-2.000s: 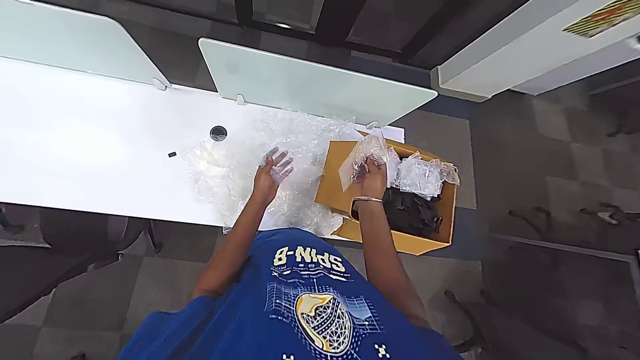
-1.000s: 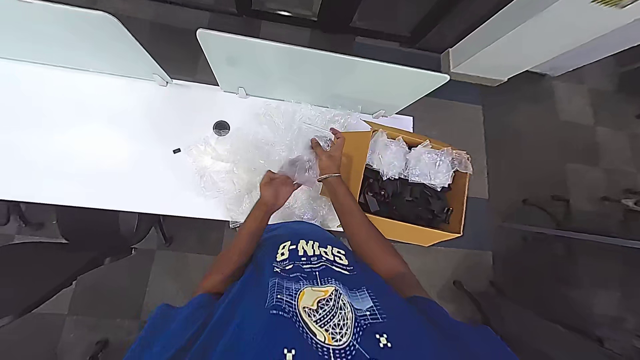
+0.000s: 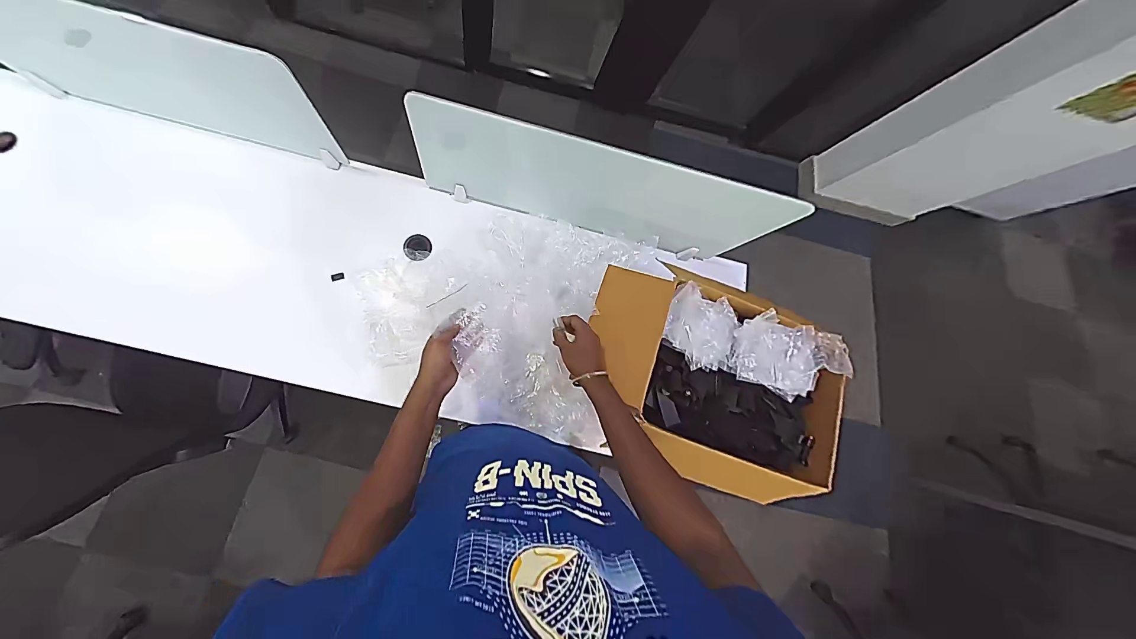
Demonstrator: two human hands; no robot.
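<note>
My left hand (image 3: 441, 355) is closed on a crinkled clear plastic bag (image 3: 476, 341), above the near side of a heap of clear plastic bags (image 3: 524, 266) on the white table. To its right, my right hand (image 3: 579, 348) has its fingertips pinched together around a small piece too indistinct to name. Right of that hand stands an open cardboard box (image 3: 626, 324). Inside it, several bundles of clear plastic bags (image 3: 774, 355) lie along the far side, and black parts (image 3: 728, 413) fill the near side.
Two frosted divider panels (image 3: 586, 177) line the far edge of the white table (image 3: 222, 231). A round black cable grommet (image 3: 417, 248) and a small black object (image 3: 337, 277) are left of the heap. Dark chairs (image 3: 177, 399) stand below the table's near edge at left.
Two seconds ago my right hand held a clear bag over the box; one second ago both hands were close together at a bag over the heap. Now they are apart, the bag in my left hand.
</note>
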